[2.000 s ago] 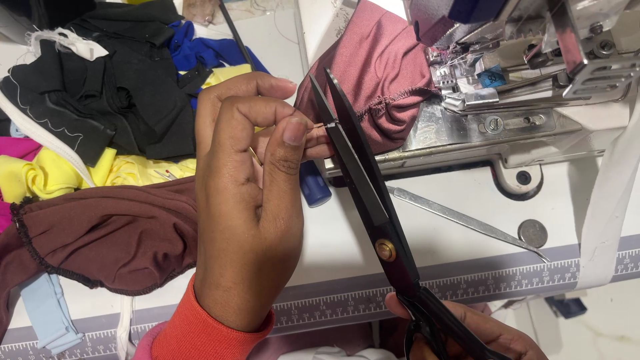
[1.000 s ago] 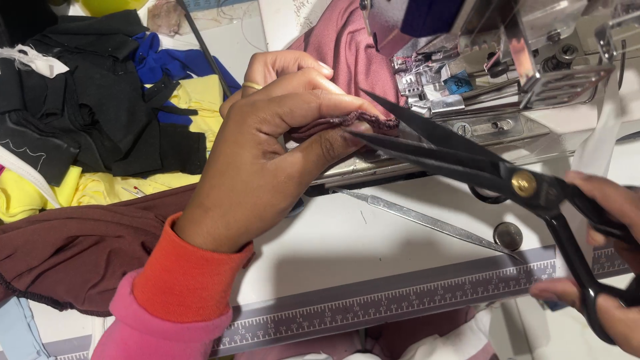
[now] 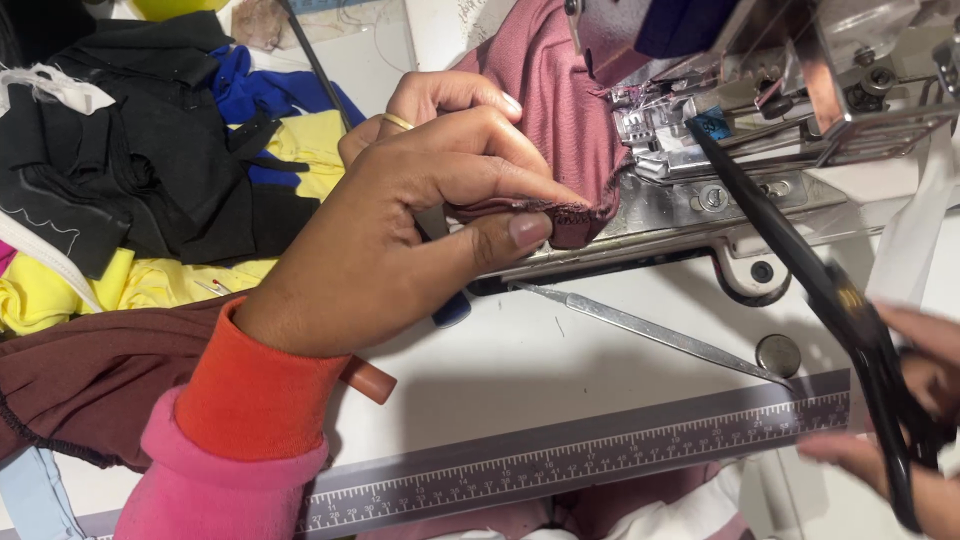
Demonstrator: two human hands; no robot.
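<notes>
My left hand [image 3: 420, 217] pinches the overlocked seam edge of a dusty-pink fabric piece [image 3: 551, 112] between thumb and forefinger. That fabric lies against the presser foot area of a sewing machine [image 3: 652, 142], its lower edge over the metal bed. At the right, my right hand [image 3: 919, 405] is partly blurred and holds black-handled fabric scissors [image 3: 832, 300] by the handle loops. Their blades look closed together, point up and left toward the machine, and are apart from the fabric. Metal tweezers [image 3: 660, 330] lie on the white table below the machine bed.
Black fabric pieces [image 3: 142, 150], yellow cloth [image 3: 172, 285] and blue cloth [image 3: 281, 90] are piled at the left, with brown fabric [image 3: 112, 367] below. A printed ruler strip [image 3: 585, 465] runs along the table's near edge. A round metal disc [image 3: 778, 355] sits beside the tweezers.
The scissors, open near the pinched seam a second ago, have moved right, away from it, and their blades have come together. My left hand still pinches the pink fabric.
</notes>
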